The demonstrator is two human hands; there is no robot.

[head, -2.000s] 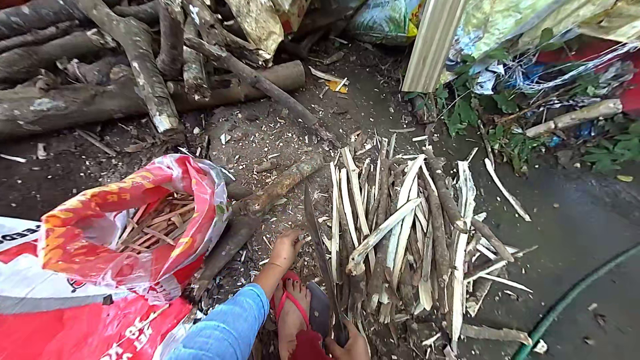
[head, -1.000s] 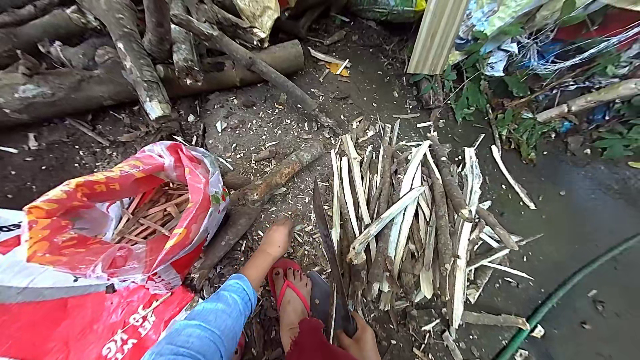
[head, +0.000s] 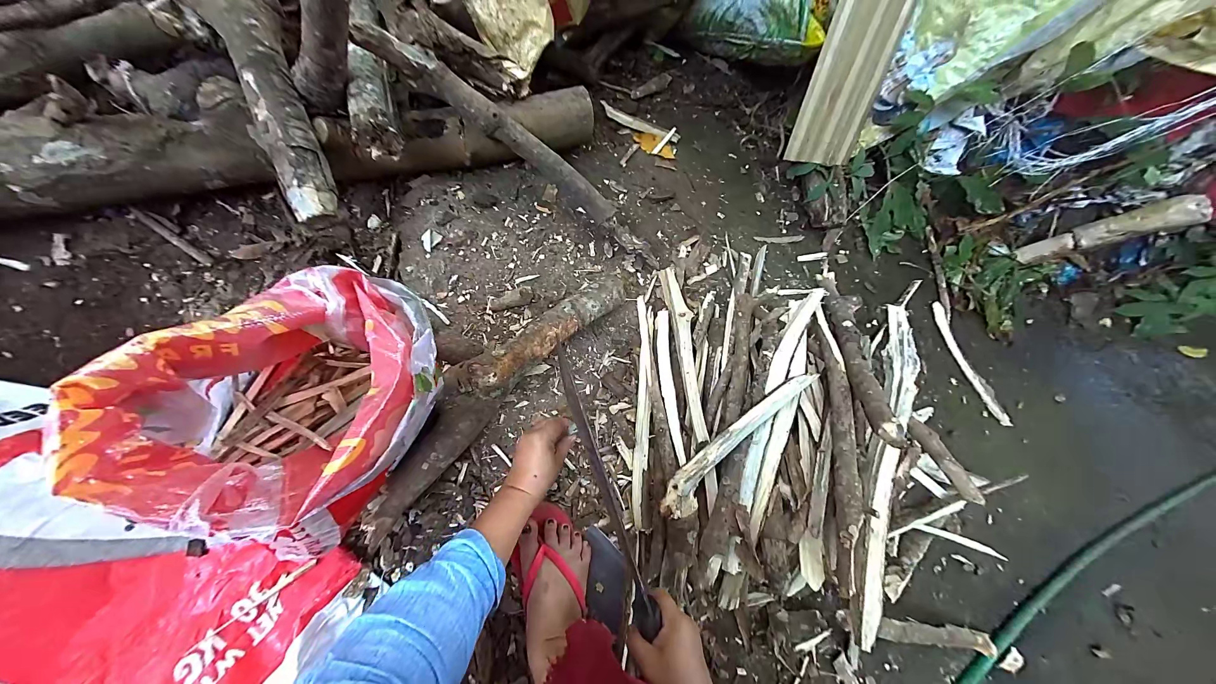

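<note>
My right hand [head: 671, 646] at the bottom grips the dark handle of a machete [head: 598, 456], its long blade pointing up and away. Close to the blade's left side is my left hand [head: 541, 456], fingers curled; a small pale bit shows at its fingertips, too small to name. A thick branch [head: 551, 332] lies on the ground beyond my left hand. To the right of the blade lies a pile of split firewood [head: 741, 427]. An open red and white plastic sack [head: 380, 446] at the left holds short wood pieces [head: 294, 408].
My foot in a red-strapped flip-flop [head: 556, 579] is between my hands, near the blade. Thick logs [head: 142, 152] are stacked at the back left. A corrugated sheet [head: 845, 85] stands at the back. A green hose [head: 1083, 570] crosses wet ground at the right, below leafy plants [head: 988, 275].
My left hand, lower and nearer the foot a second ago, now has curled fingers close beside the machete blade. My right hand still holds the handle.
</note>
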